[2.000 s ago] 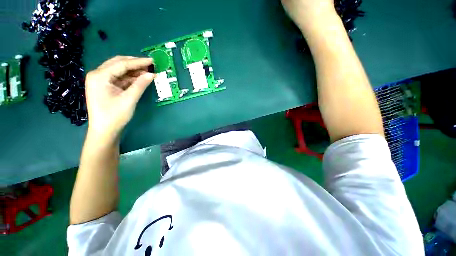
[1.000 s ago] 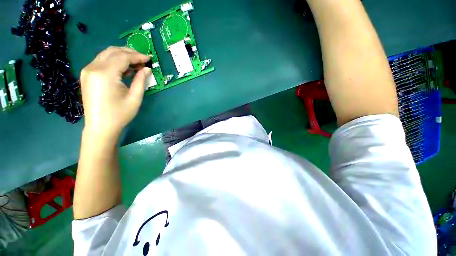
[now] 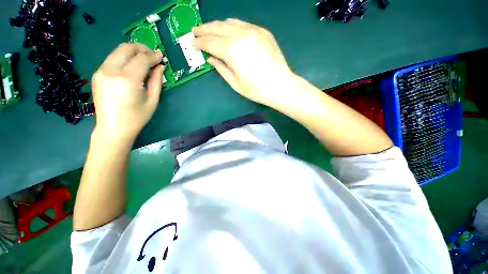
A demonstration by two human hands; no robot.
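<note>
A green panel (image 3: pixel 183 19) with two boards side by side lies on the dark green mat. Each board has a round green area, and a white block (image 3: pixel 191 52) shows on the right board. My left hand (image 3: pixel 128 80) is at the left board, thumb and index finger pinched on a small black part (image 3: pixel 161 62), mostly hidden by the fingertips. My right hand (image 3: pixel 243 59) is over the right edge of the right board, fingertips together beside the white block. Whether it holds anything is hidden.
A long heap of black parts (image 3: pixel 51 64) lies left of my left hand, with one loose part (image 3: pixel 88 18) near it. Another heap (image 3: pixel 341 9) is at the upper right. Another green board (image 3: pixel 7 80) is at the far left. A blue tray (image 3: pixel 395 123) and red stool (image 3: pixel 43 214) stand beyond the table edge.
My right hand has come from the upper right heap down to the right board. My left hand stays at the left board. The view has shifted somewhat.
</note>
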